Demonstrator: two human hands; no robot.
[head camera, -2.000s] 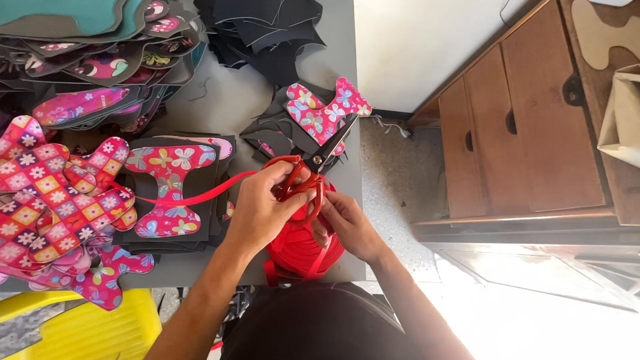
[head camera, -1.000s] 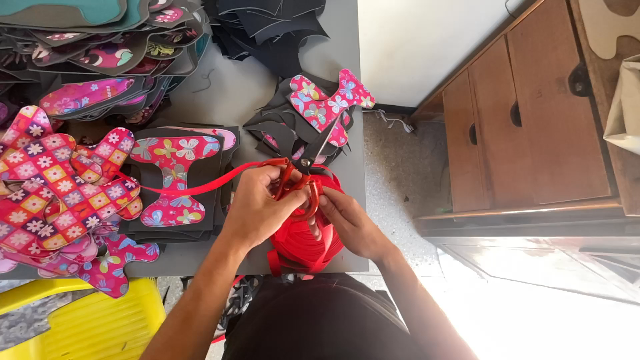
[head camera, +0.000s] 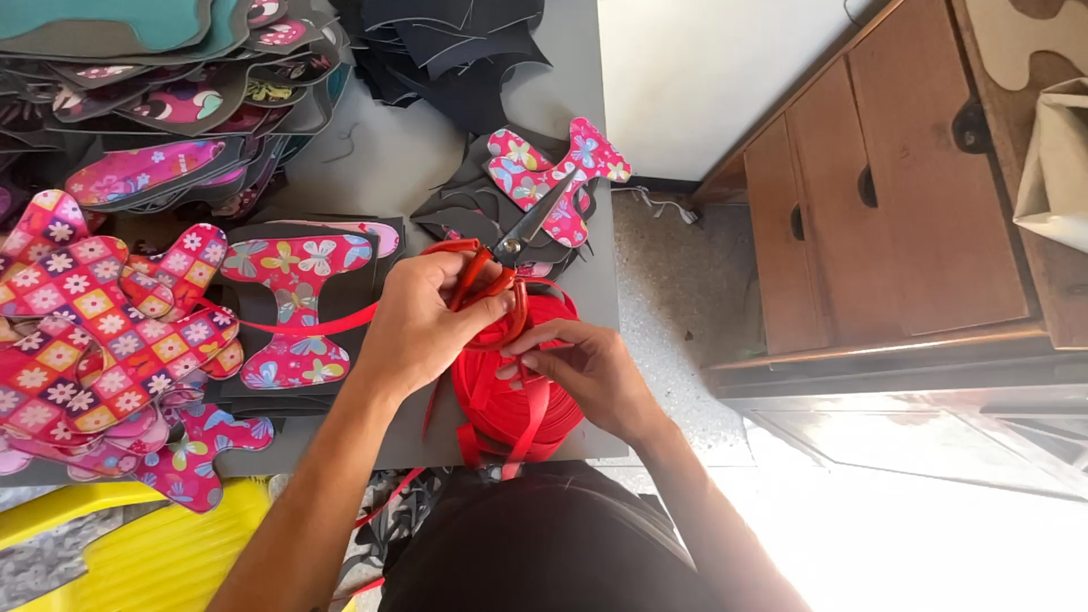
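Note:
My left hand (head camera: 433, 319) grips red-handled scissors (head camera: 510, 246), whose blades point up and right over a pink butterfly-print cut piece (head camera: 582, 153). A red ribbon (head camera: 340, 325) runs from the left hand leftward across another butterfly-print piece (head camera: 297, 297) to the checkered flower-print pieces (head camera: 110, 323). My right hand (head camera: 578, 365) pinches red ribbon between thumb and fingertips just below the scissor handles. Beneath both hands lies a large roll of red ribbon (head camera: 510, 408), with loose ends hanging toward my body.
Stacked dark-backed printed pieces (head camera: 195, 102) fill the upper left of the grey table (head camera: 382, 161). Black cut pieces (head camera: 459, 51) lie at its back. A yellow plastic chair (head camera: 178, 544) stands at lower left, and a wooden drawer cabinet (head camera: 926, 178) at the right.
The scissors' blades, angled up and right two seconds ago and largely hidden one second ago, show clearly again. My right hand has shifted slightly down from the handles.

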